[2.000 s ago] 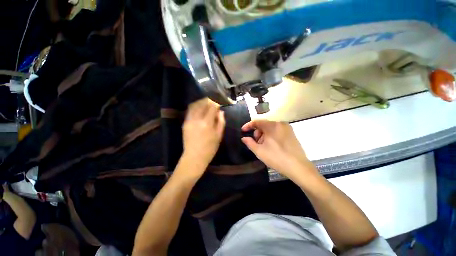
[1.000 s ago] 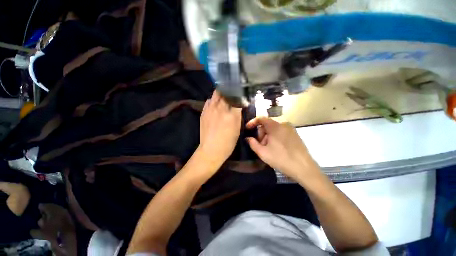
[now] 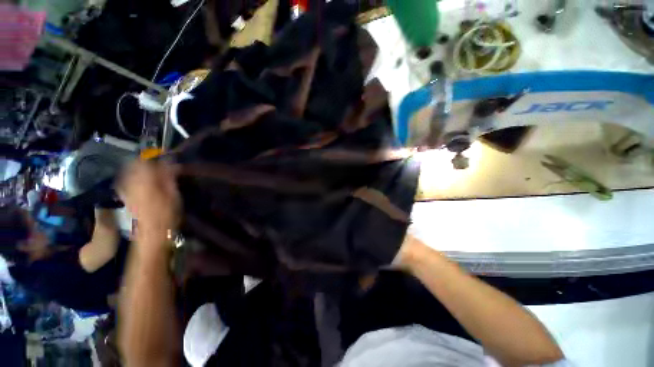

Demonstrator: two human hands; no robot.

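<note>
The black garment with brown stripes is spread and lifted left of the sewing machine, its right side close to the lit needle area. My left hand is blurred at the garment's far left edge; its fingers cannot be made out. My right hand is at the garment's lower right edge, with the fingers hidden behind the cloth.
Green-handled snips lie on the machine bed. A coiled white cord in a yellowish dish and a green cup are on and behind the machine. Another person's arm shows at the left.
My left hand has moved from near the needle far to the left. My right hand has moved down, its fingers now behind the cloth. The garment is pulled out and lifted. The view has shifted left.
</note>
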